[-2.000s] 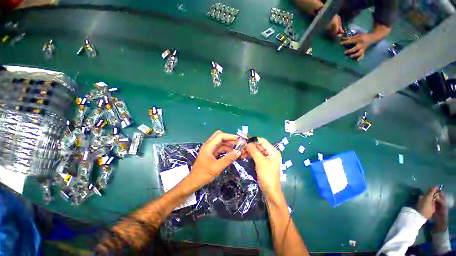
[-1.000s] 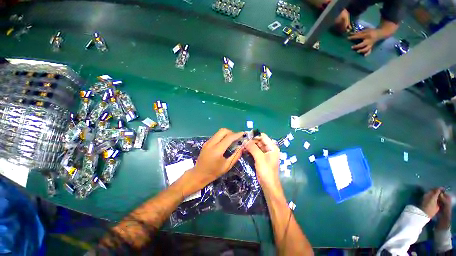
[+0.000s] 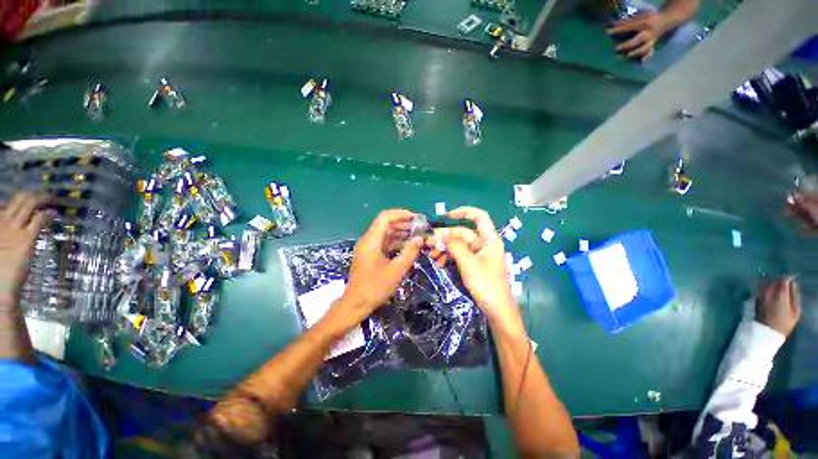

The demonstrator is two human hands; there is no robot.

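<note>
My left hand (image 3: 381, 260) and my right hand (image 3: 475, 255) meet above the far edge of a shiny clear bag (image 3: 422, 327) of black parts. My left fingertips hold a small silvery unit (image 3: 418, 228). My right fingertips are at its right side, pinching something small and pale that I cannot make out. The fingers hide most of the unit. Similar units (image 3: 166, 300) lie heaped at left.
Blister trays (image 3: 76, 260) stand far left, with another person's hand (image 3: 18, 224) on them. White squares (image 3: 547, 235) and a blue tray (image 3: 659, 269) are at right. A slanting post (image 3: 628, 125) rises behind. Units sit on the belt (image 3: 242, 108). Other people's hands show at right.
My right fingers have shifted, and the dark piece seen at them earlier no longer shows. A person's hand has come onto the trays at left. The sleeved hand at right has moved up.
</note>
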